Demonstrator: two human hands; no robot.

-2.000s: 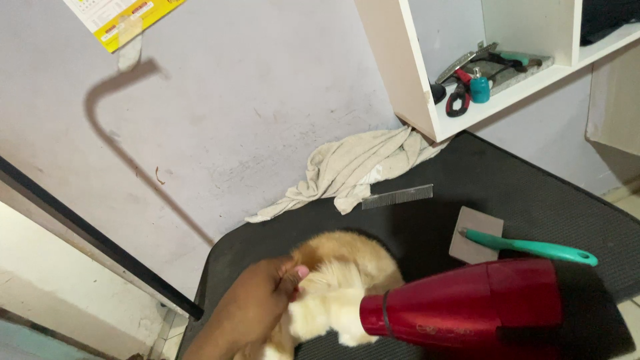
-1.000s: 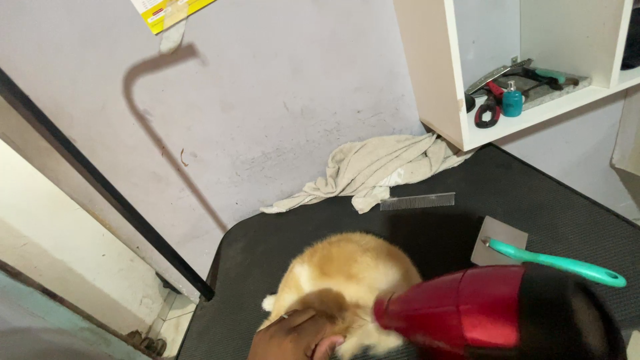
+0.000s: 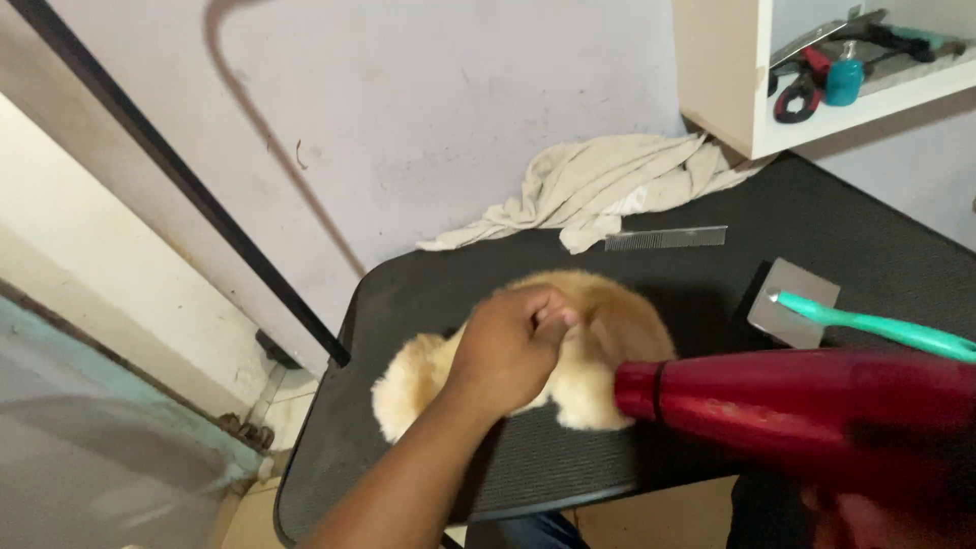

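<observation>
A small animal with cream and tan fur [image 3: 629, 313] lies on a black ribbed grooming table [image 3: 549, 465]. My left hand [image 3: 518, 343] is over its body, fingers curled, with fur against them; whether they grip it is hard to tell. A red hair dryer [image 3: 762, 404] comes in from the right, its nozzle close to the cream fur. Part of my right hand [image 3: 846, 518] shows dimly beneath the dryer at the lower right edge, and its fingers are mostly hidden.
A slicker brush with a teal handle [image 3: 877, 324] lies on the table's right. Behind are a metal comb [image 3: 667, 238] and a crumpled beige towel [image 3: 595, 183]. A white shelf [image 3: 720, 76] holds tools and a teal bottle [image 3: 844, 80]. A black post [image 3: 191, 191] rises at the left.
My left hand has moved up onto the animal's body from its near side. The animal's pose has changed, with pale fur now showing at the left and near the nozzle.
</observation>
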